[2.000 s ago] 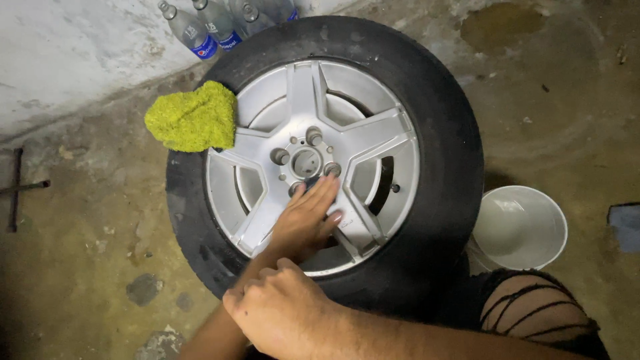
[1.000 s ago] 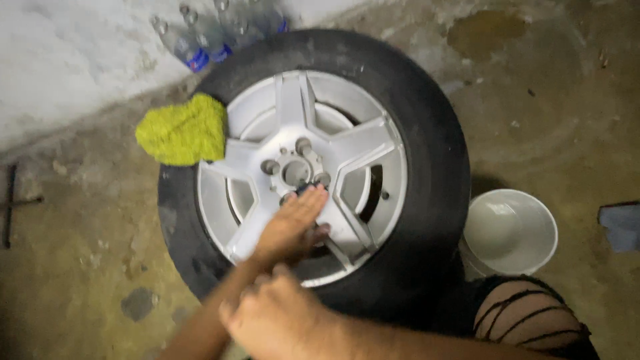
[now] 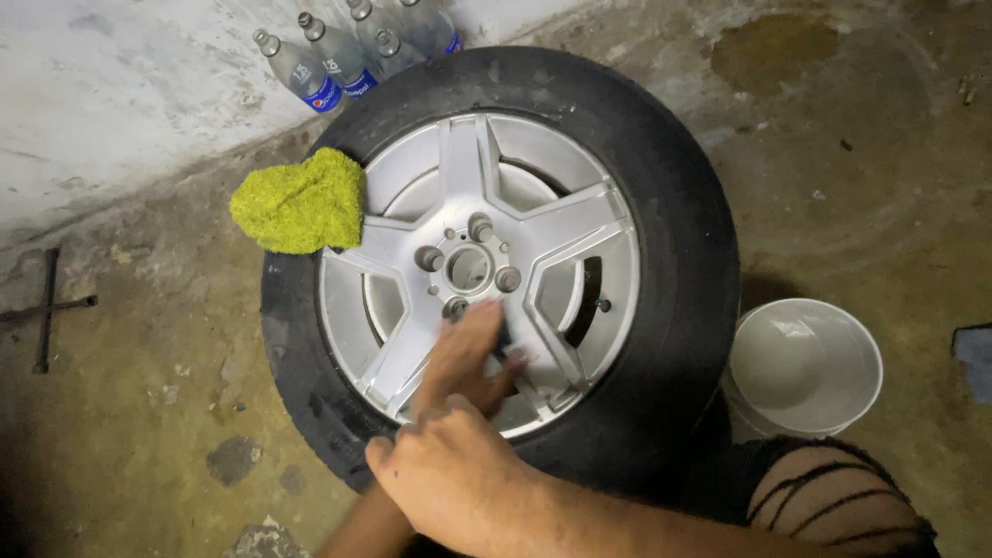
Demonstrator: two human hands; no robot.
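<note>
An alloy wheel rim in a black tire lies flat before me. My left hand is on the rim just below the hub hole, blurred, its fingers over a small dark item that is mostly hidden. Across my left wrist lies my right hand, curled around it with the thumb side to the left. A yellow-green microfiber cloth is draped over the tire's upper left side and the rim's edge. Recessed bolt holes surround the hub; the valve stem shows at the right.
Several Pepsi bottles stand by the white wall, behind the tire. A white bucket is right of the tire, near my knee. At the far left, a cross-shaped lug wrench lies on the concrete floor.
My left hand has shifted slightly on the rim, its fingertips now a little farther from the hub hole. My right hand stays on the left wrist.
</note>
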